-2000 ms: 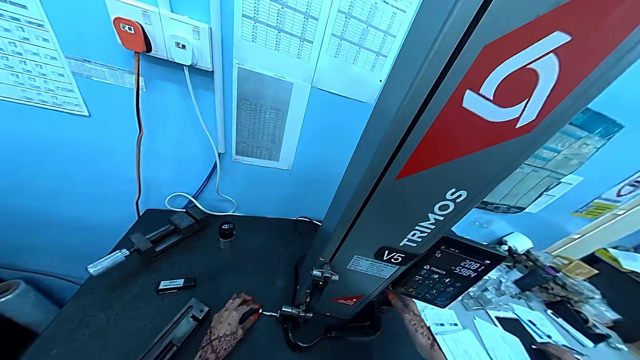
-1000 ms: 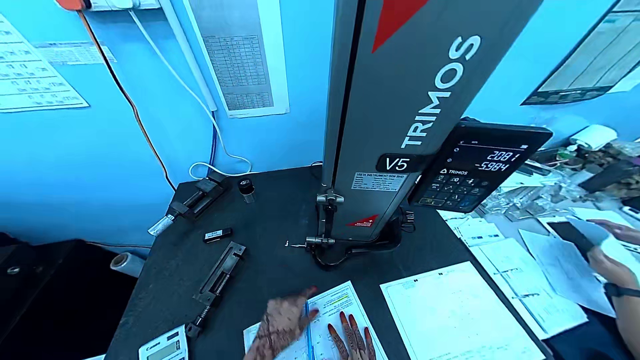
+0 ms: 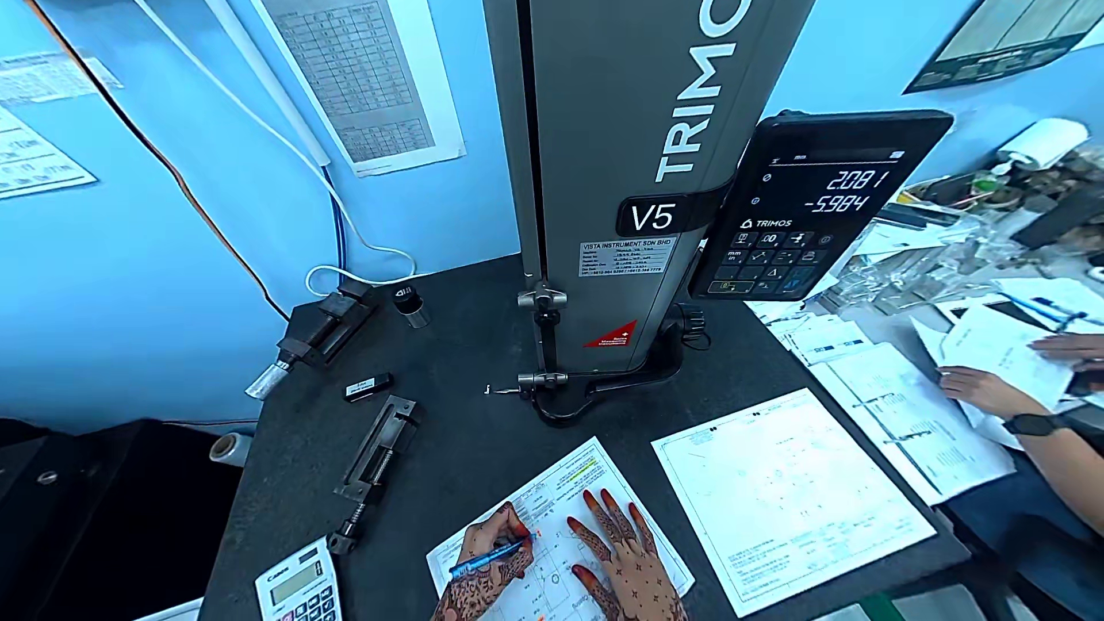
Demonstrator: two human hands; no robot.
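Observation:
My left hand (image 3: pixel 493 556) holds a blue pen (image 3: pixel 488 559), its tip on a printed drawing sheet (image 3: pixel 552 493) at the bottom middle. Fingers spread, my right hand (image 3: pixel 628 561) lies flat on the same sheet. Beyond the hands stands a grey Trimos V5 height gauge (image 3: pixel 595 319), with a thin probe (image 3: pixel 503 392) pointing left near its base. The gauge's display panel (image 3: pixel 819 207) is lit and shows numbers. A second drawing sheet (image 3: pixel 789 492) lies on the dark table to the right of my hands.
On the dark table (image 3: pixel 466 457) at left are a calculator (image 3: pixel 299 585), a metal vise (image 3: pixel 375 457), a small black block (image 3: pixel 368 386), a black-topped cylinder (image 3: pixel 410 306) and another vise (image 3: pixel 323 332). At right, a co-worker's hand (image 3: pixel 983 390) rests by papers (image 3: pixel 901 414).
Two seconds ago my left hand was at the probe and my right hand beside the gauge's base. Both are now at the drawing sheet. The view has shifted down.

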